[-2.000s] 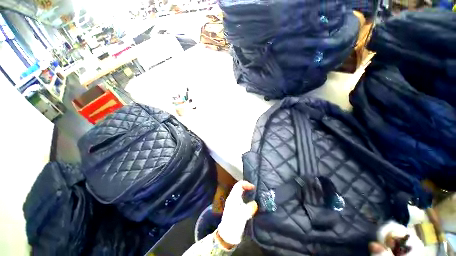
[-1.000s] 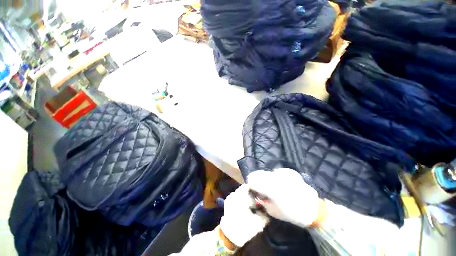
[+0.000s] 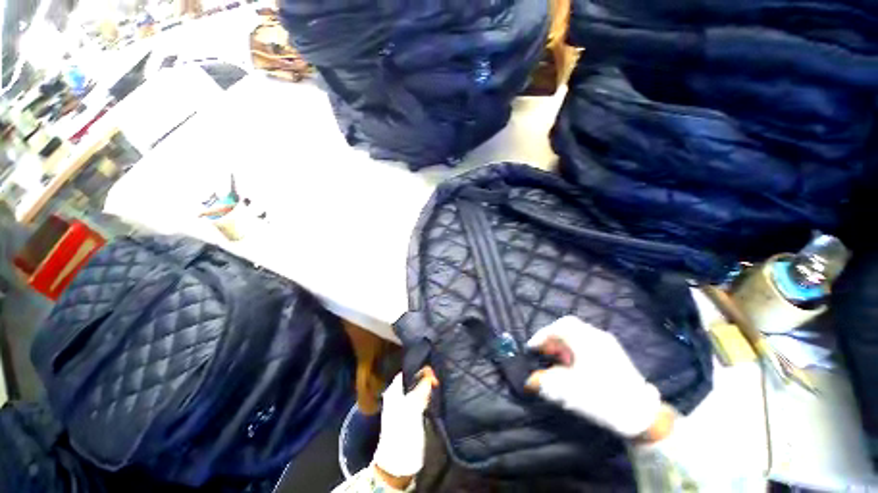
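Note:
A dark quilted backpack [image 3: 597, 298] lies in front of me at the table edge, diamond stitching up. My left hand [image 3: 404, 419], in a white glove with bare fingertips, pinches a dark strap end [image 3: 414, 349] at the bag's left lower side. My right hand [image 3: 599, 374], also gloved, is over the bag's lower middle, with its fingers closed on a dark strap [image 3: 515, 368] beside a small shiny pale-blue bit [image 3: 504, 344]. Something reddish shows at the right fingertips; I cannot tell what it is.
Another quilted backpack [image 3: 154, 337] is at left. Stacked backpacks [image 3: 424, 77] stand behind and at right [image 3: 712, 144]. A white tub [image 3: 770, 298] with a clear-topped bottle and a yellow-tan block [image 3: 734, 344] are right. A small tool holder [image 3: 227, 220] stands on the white table [image 3: 318, 202].
My hands were together over the bag's lower left; now they are apart, each at a strap. The right hand has moved onto the bag's lower middle. The view has shifted right.

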